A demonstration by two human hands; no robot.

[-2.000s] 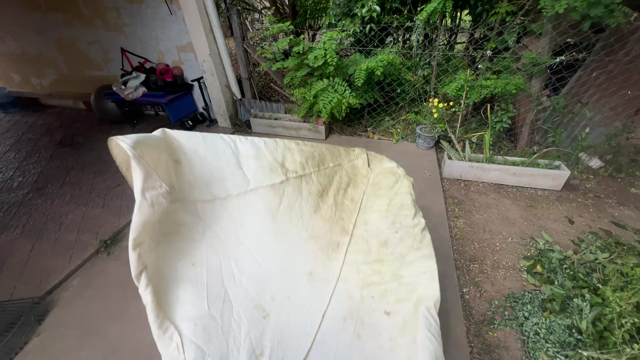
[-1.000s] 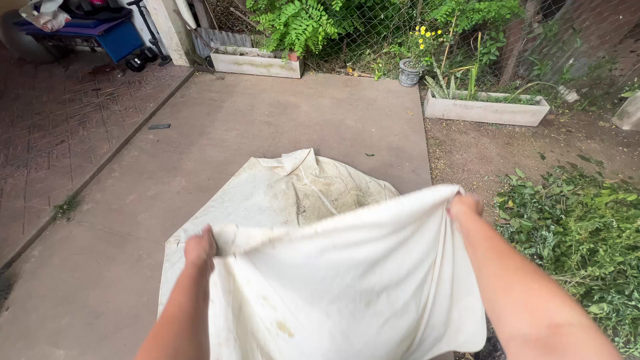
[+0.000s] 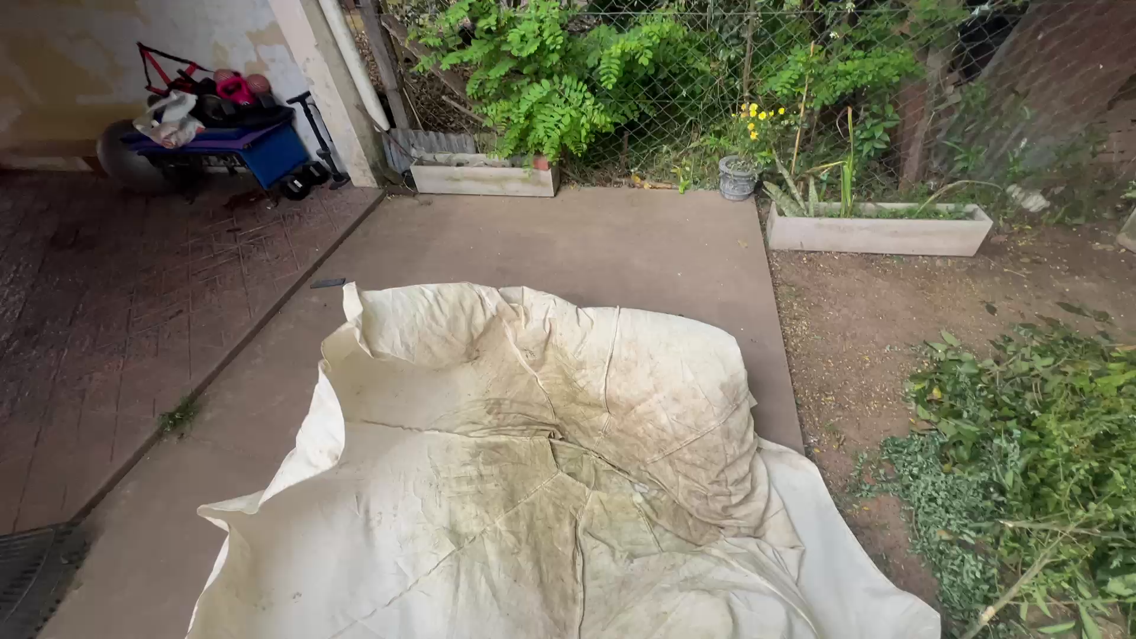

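A large off-white cloth sheet (image 3: 532, 461) with seams and brownish-green stains spreads over the concrete slab, from the lower edge of the view up to its middle. Its left edge curls upward in waves, and its far side puffs up and folds. At the lower right a paler part of it (image 3: 825, 532) reaches past the slab's edge over the soil. Neither my left hand nor my right hand can be seen, so whether they hold the cloth's near side is hidden.
A concrete planter (image 3: 484, 180), a flower pot (image 3: 737, 177) and a longer planter (image 3: 879, 232) line the far side by a chain-link fence. Cut branches (image 3: 1038, 470) lie at right. A blue bench (image 3: 222, 146) with items stands at upper left; a black slotted object (image 3: 35, 568) is at lower left.
A second ago both hands held up the cloth's edge in view; now they are out of sight. The cloth is spread wider and farther across the slab. The view has tilted up.
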